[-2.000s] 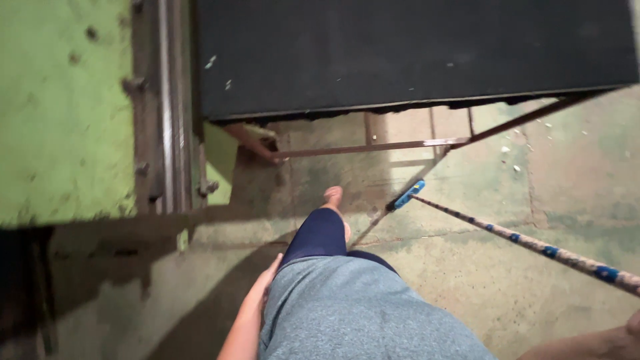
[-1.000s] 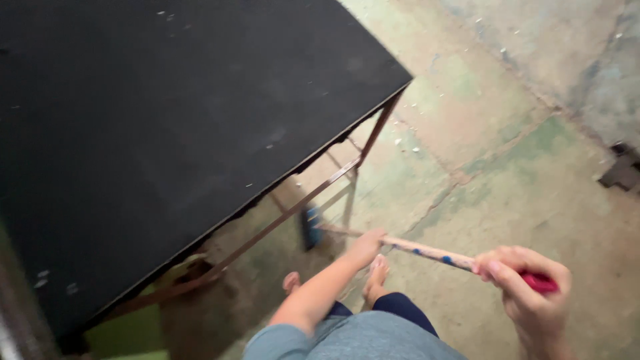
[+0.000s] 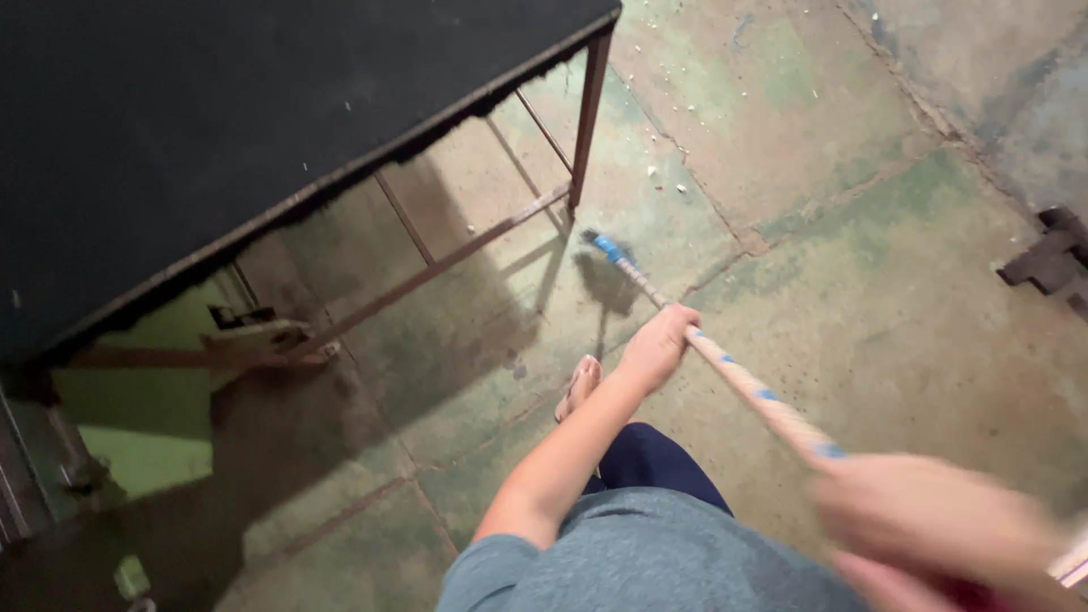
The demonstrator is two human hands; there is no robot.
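Observation:
A broom with a blue head (image 3: pixel 609 246) and a pale handle (image 3: pixel 756 389) with blue patches slants from mid-view to the lower right. Around the lower part of the handle my left hand (image 3: pixel 663 344) is closed. My right hand (image 3: pixel 935 518), blurred by motion, grips the handle higher up, near its red end. The broom head is just right of the foot of a table leg; whether its bristles touch the floor I cannot tell. White crumbs (image 3: pixel 653 172) lie scattered on the floor beyond it.
A black-topped table (image 3: pixel 255 102) with a brown metal frame (image 3: pixel 442 263) fills the upper left. A dark metal piece (image 3: pixel 1050 255) stands at the right edge. Cracks cross the worn concrete floor (image 3: pixel 850 280). A green panel (image 3: pixel 144 425) shows at lower left, in part behind the frame.
My left hand, seen beside my body two seconds ago, came onto the broom handle by one second ago. The broom head has moved out from beside the table frame. The view has turned considerably.

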